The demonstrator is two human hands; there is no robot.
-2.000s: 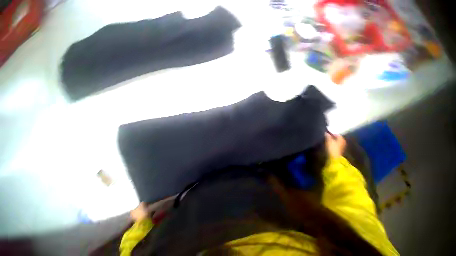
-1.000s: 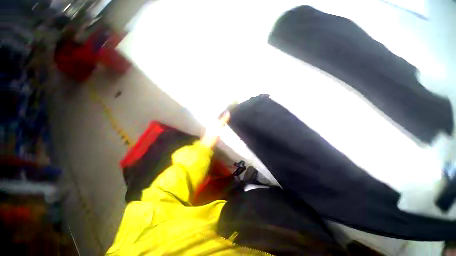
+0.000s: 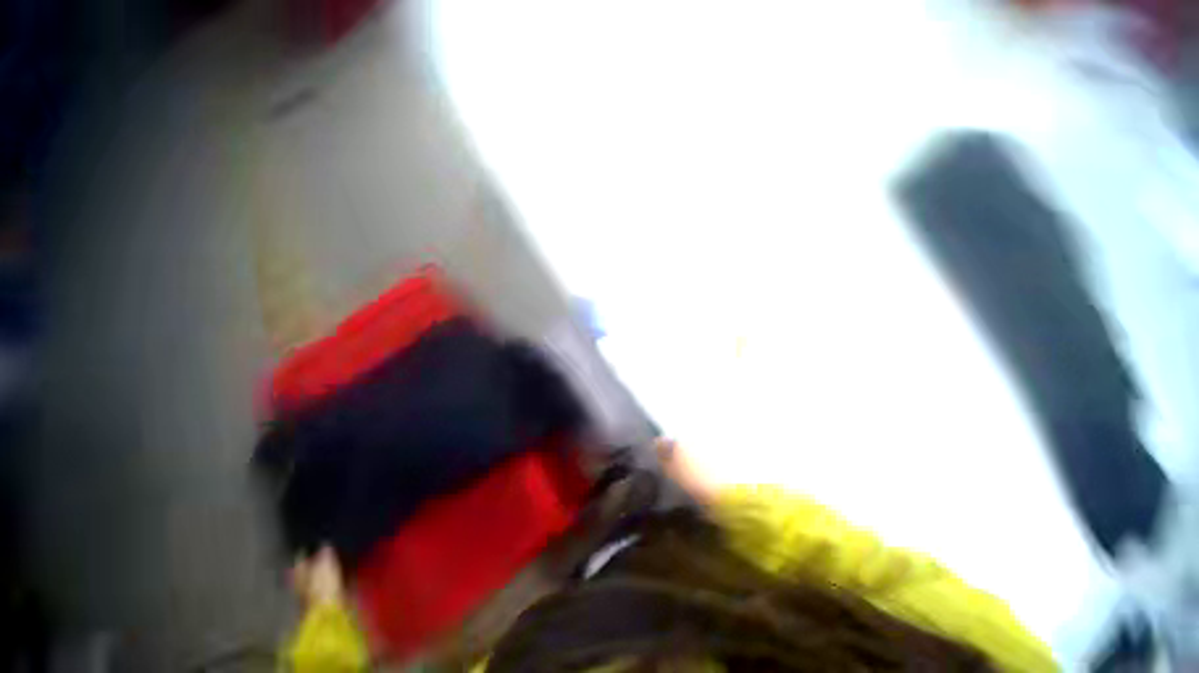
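The view is badly blurred. A black cloth (image 3: 421, 421) lies across a red crate (image 3: 467, 552) on the floor at lower left, with red showing on both sides of it. My left hand (image 3: 317, 576) is at the near lower edge of the cloth, with the fingertips against or close to it; its grip is unclear. My right hand (image 3: 684, 468) is at the edge of the white table, partly hidden by the sleeve and hair, and its fingers are too blurred to read. One dark garment piece (image 3: 1039, 329) lies on the table at the right.
The white table (image 3: 736, 237) fills the centre and right, and its edge runs diagonally beside the crate. Grey floor (image 3: 381, 171) with faint yellow tape is at the left. A small blue thing (image 3: 588, 316) is at the table edge. Red things show at the top edge.
The view has swung further left and down. The nearer garment no longer shows on the table. My left hand has moved from the table edge down beside the crate. My right hand has come into view.
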